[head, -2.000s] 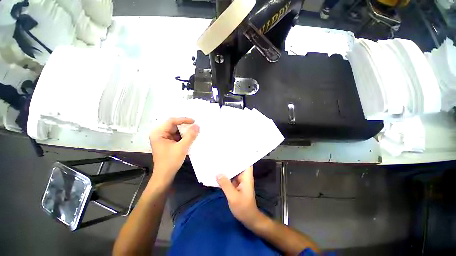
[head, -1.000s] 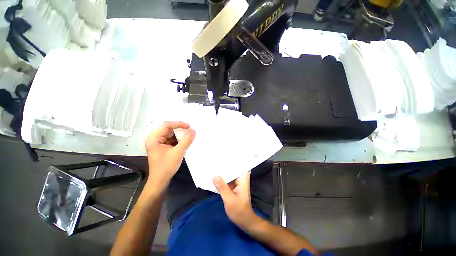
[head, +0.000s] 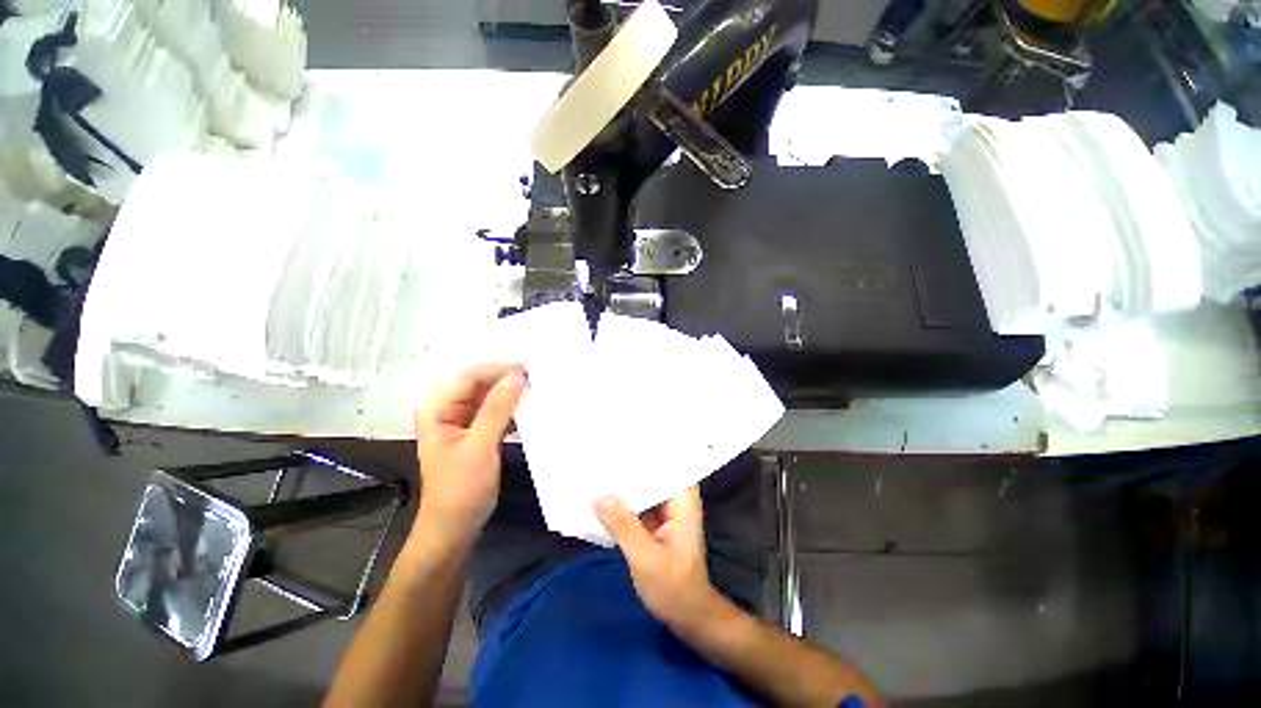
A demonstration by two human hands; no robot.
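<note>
A fanned handful of white cut pieces (head: 636,422) lies in front of the black skiving machine (head: 603,208), its far edge at the presser foot (head: 595,297). My left hand (head: 468,432) pinches the left edge of the pieces between thumb and fingers. My right hand (head: 661,546) holds the near end from below, thumb on top. Both hands are bare. The fingers under the pieces are hidden. The knife housing (head: 636,296) shows partly beyond the pieces.
Left stacks (head: 208,277) and tied bundles (head: 69,97) stand at the left. The black bed cover (head: 844,263) is right of the foot, with right stacks (head: 1079,221) beyond it. A stool (head: 187,560) stands on the floor at left. Part of a person's foot (head: 882,47) shows at the top.
The camera view has shifted slightly. The fanned pieces sit slightly lower in the picture and remain in both hands at the foot. The grip looks much the same.
</note>
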